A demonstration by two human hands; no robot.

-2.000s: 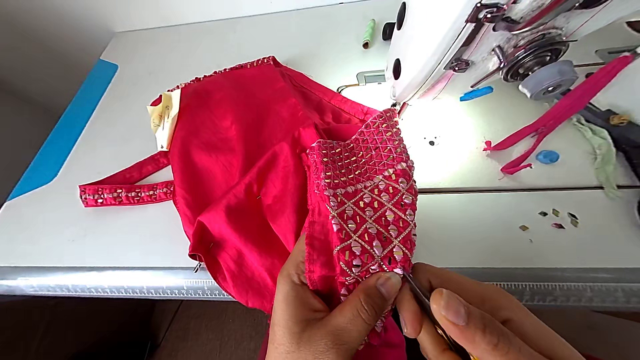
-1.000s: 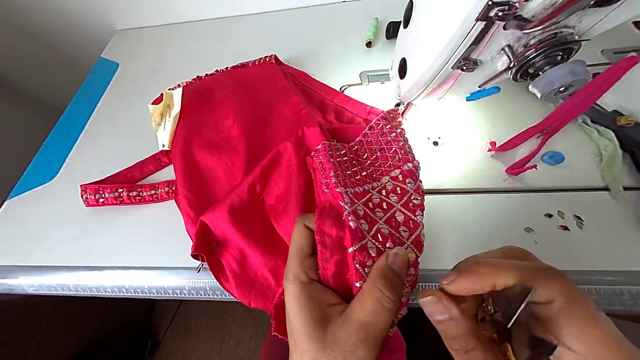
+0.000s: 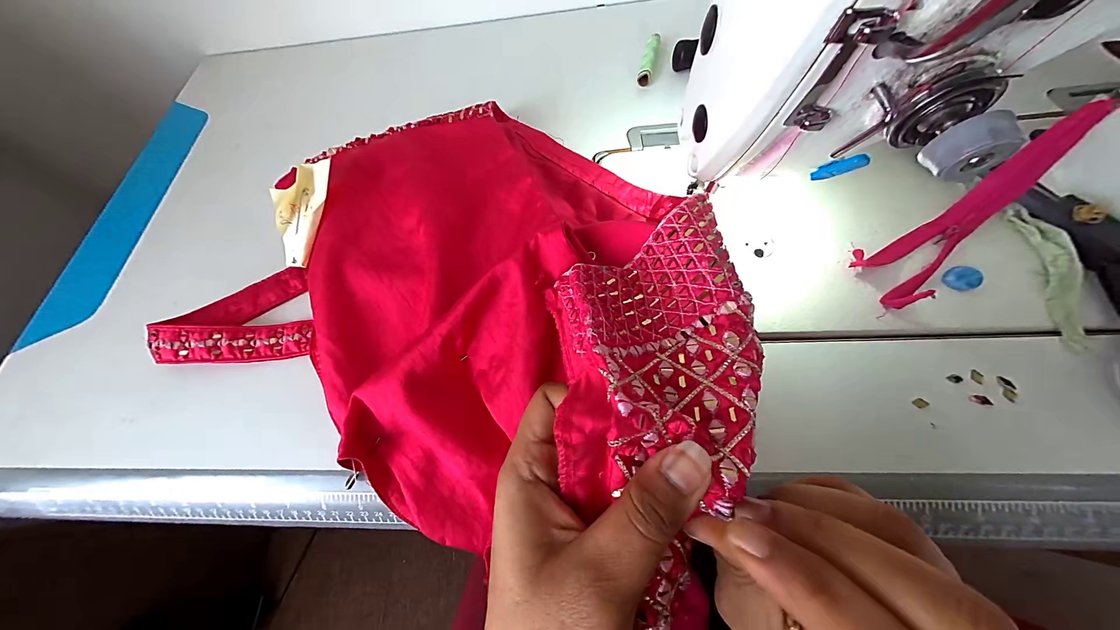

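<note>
A red garment with a smooth lining (image 3: 411,262) and a beaded, embroidered panel (image 3: 700,376) lies over the front part of a white sewing table. My left hand (image 3: 586,534) grips the embroidered panel near its lower end, the thumb on top and the fingers beneath the cloth. At the panel's lower edge, the fingertips of my right hand (image 3: 814,551) pinch the fabric beside my left thumb. A bit of gold-coloured metal shows low among the right fingers; most of it is hidden. A narrow embroidered strap (image 3: 232,341) sticks out at the garment's left.
A white sewing machine (image 3: 761,79) stands at the upper right. Near it are a green thread spool (image 3: 648,59), a blue clip-like piece (image 3: 840,166), blue chalk (image 3: 962,278), pink fabric strips (image 3: 989,197) and several small diamond-shaped pieces (image 3: 981,400). A metal ruler (image 3: 219,503) runs along the front edge.
My right hand, holding a slim metal tool at the cloth's edge two seconds ago, drew away to the right, then came back; its fingertips now touch the panel. My left hand keeps its grip.
</note>
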